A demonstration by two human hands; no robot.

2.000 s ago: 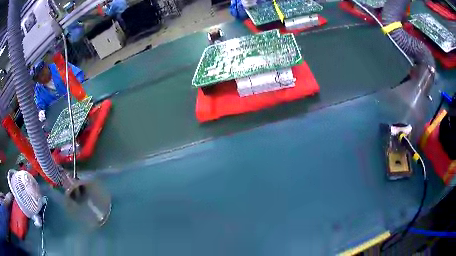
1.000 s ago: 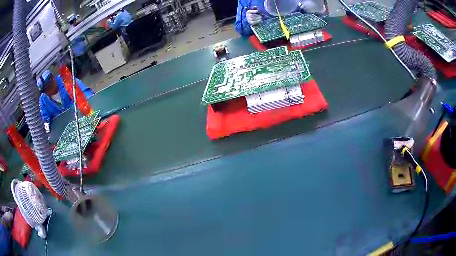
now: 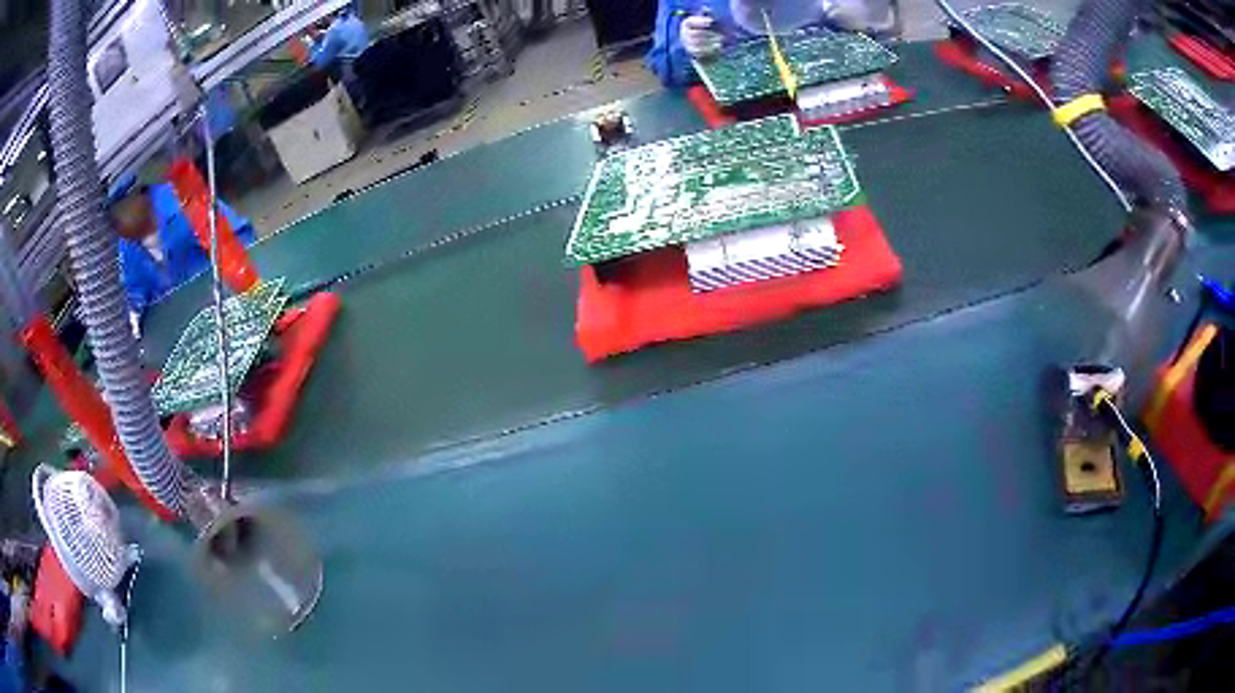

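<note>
Neither of my hands is in the picture. Nearest in front of me, a green circuit board (image 3: 711,190) lies tilted on top of a silver-white finned heatsink (image 3: 765,255). Both rest on a red pad (image 3: 731,309) on the dark green conveyor belt. An iron stand (image 3: 1088,467) with a yellowish-brown sponge stands on the bench at the right. A soldering iron's cord (image 3: 1135,440) with yellow bands runs from the stand down to the right; the iron's tip is hidden in the stand.
A grey ribbed hose (image 3: 102,284) ends in a clear funnel (image 3: 264,575) at the left; another hose (image 3: 1117,142) is at the right. A white fan (image 3: 81,528) stands far left. Other boards (image 3: 224,345) sit on red pads. People in blue are at the far side.
Since two seconds ago the whole view has shifted, with the central board now further right in the picture. At the top, another person's gloved hand has come into view beside the far board.
</note>
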